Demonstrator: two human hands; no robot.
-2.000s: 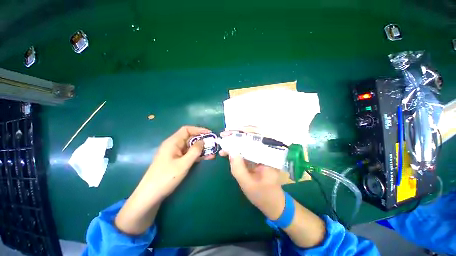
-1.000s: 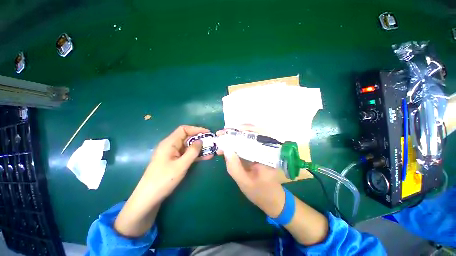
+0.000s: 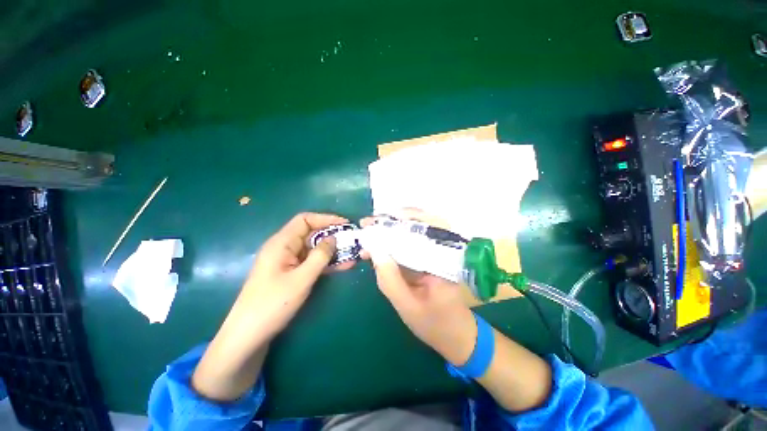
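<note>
My left hand (image 3: 290,261) pinches a small watch housing (image 3: 346,244) with a silvery rim between thumb and fingers. My right hand (image 3: 425,299) holds the white dispensing syringe (image 3: 420,252) like a pen, its front end at the housing's right side. The needle tip is too small to make out. The green air cap (image 3: 482,269) is on the syringe's rear end, with a clear air hose (image 3: 559,296) running from it. A blue wrist strap is on my right wrist. White wiping paper (image 3: 454,181) lies on cardboard (image 3: 437,140) behind and under the syringe.
The black dispenser controller (image 3: 626,227) stands at right with a plastic bag (image 3: 715,185) and blue pen (image 3: 681,236) on it. A crumpled wipe (image 3: 151,278), wooden stick (image 3: 136,220) and black parts tray (image 3: 38,295) are at left. Several housings (image 3: 92,87) lie beyond. Another person's blue sleeve (image 3: 727,366) shows at lower right.
The housings at upper left have shifted left and down in view, the upper right one left and up. Both hands keep their hold, with the syringe slightly further left.
</note>
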